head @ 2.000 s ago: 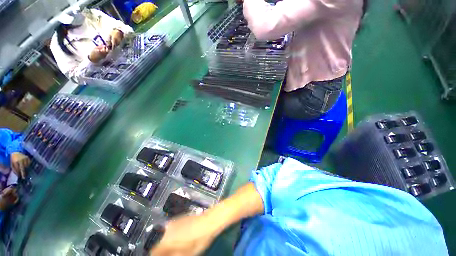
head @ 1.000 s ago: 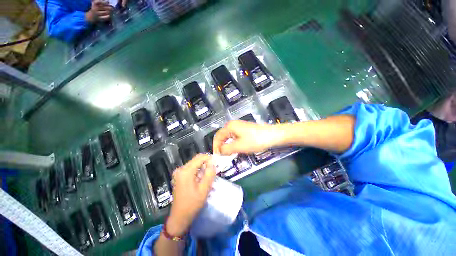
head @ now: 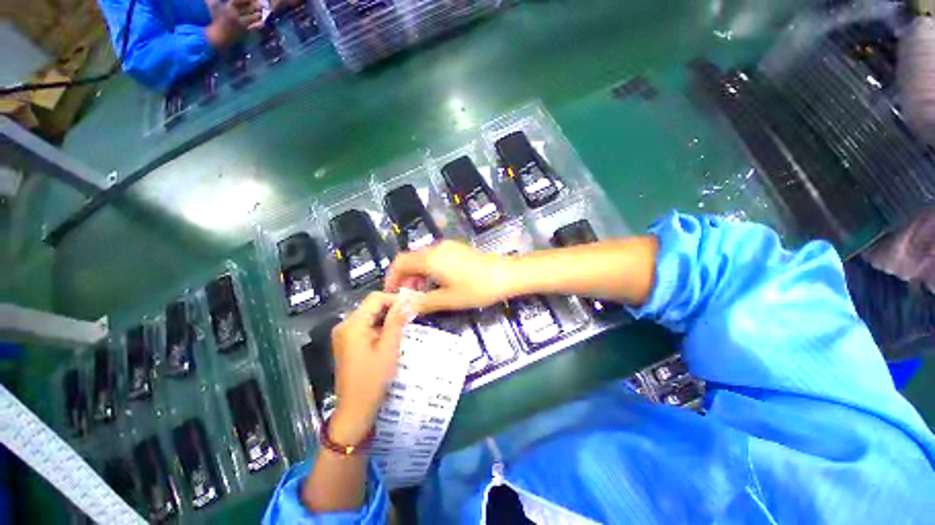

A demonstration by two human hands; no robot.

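A white label sheet (head: 420, 400) with rows of black print hangs from my left hand (head: 361, 359), its top edge pinched between thumb and fingers. My right hand (head: 451, 277) meets the left at the sheet's top corner, fingertips together; whether a label is between them cannot be told. Both hands are over a clear blister tray (head: 590, 174) holding two rows of black handheld terminals (head: 529, 169). Some terminals in the near row are hidden by my hands and the sheet. The terminals show pale printed areas low on the body, several with an orange side key.
A second tray of terminals (head: 249, 426) lies at the left. A white label strip (head: 62, 461) runs down the lower left. Stacked trays (head: 841, 133) are at the right. Another person's blue sleeve (head: 169, 51) and hands are at the top left. More terminals (head: 672, 382) show below the bench edge.
My hands have moved slightly left, still together. The label sheet, folded or blurred before, now hangs flatter with its print showing. Two seconds ago my right hand was over the tray, away from the sheet.
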